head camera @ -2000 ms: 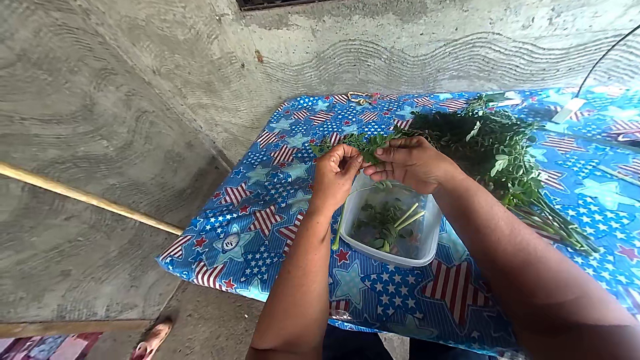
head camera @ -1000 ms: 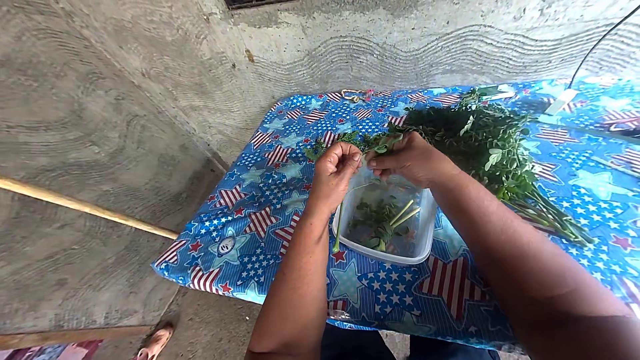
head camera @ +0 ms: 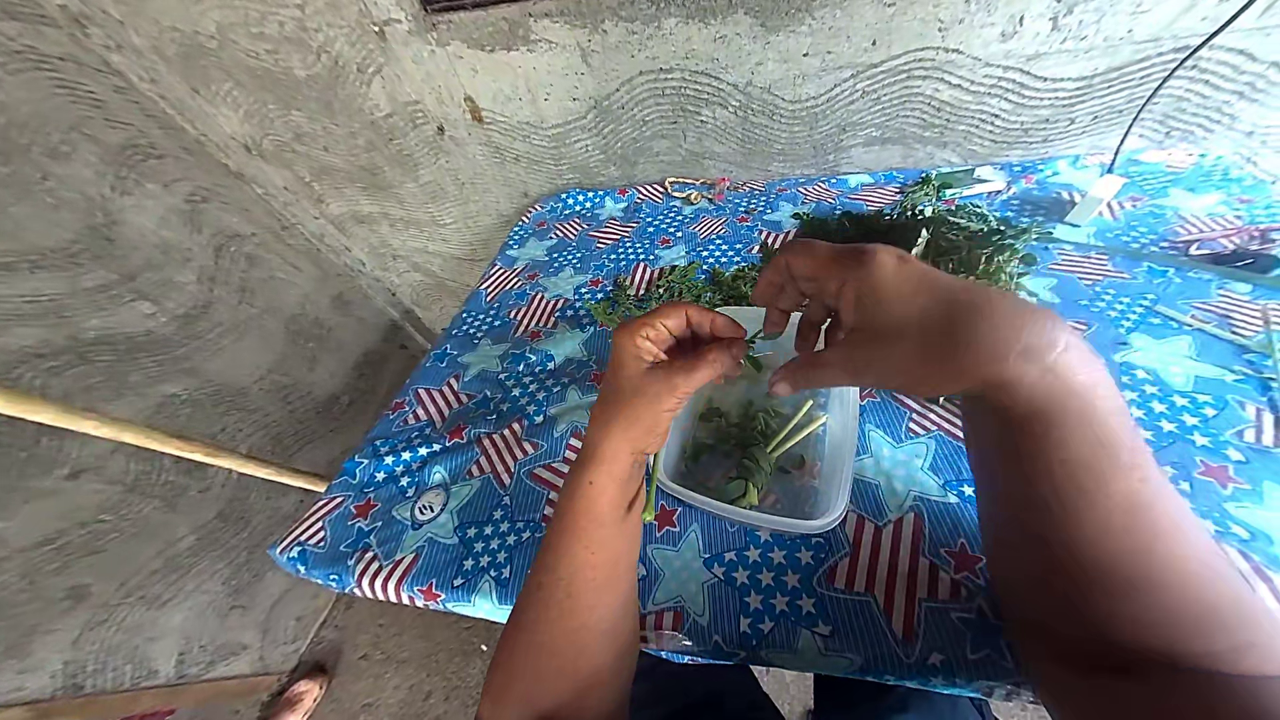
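My left hand [head camera: 680, 355] pinches a green leafy sprig [head camera: 752, 352] between thumb and fingertips, above the far left part of a clear plastic container [head camera: 843, 480]. A green stem [head camera: 652, 490] hangs below that hand beside the container's left wall. Close by on the right, my right hand [head camera: 850, 315] has its thumb and fingers apart, with nothing visible between them. Inside the container lie green leaves and a small bundle with pale cut stems [head camera: 757, 468]. Behind my hands, more leafy greens [head camera: 700, 288] lie on the cloth, and a larger heap [head camera: 970, 240] lies farther right.
A blue star-patterned tablecloth [head camera: 480, 400] covers the table against a rough concrete wall [head camera: 700, 90]. A small corded item [head camera: 695, 190] lies near the back edge. At the right are a cable with a white tag [head camera: 1095, 200]. A wooden pole [head camera: 160, 437] is left of the table.
My right hand's fingers have come apart and moved a little away from my left hand, which still pinches greens. Earlier both hands were close together at the greens.
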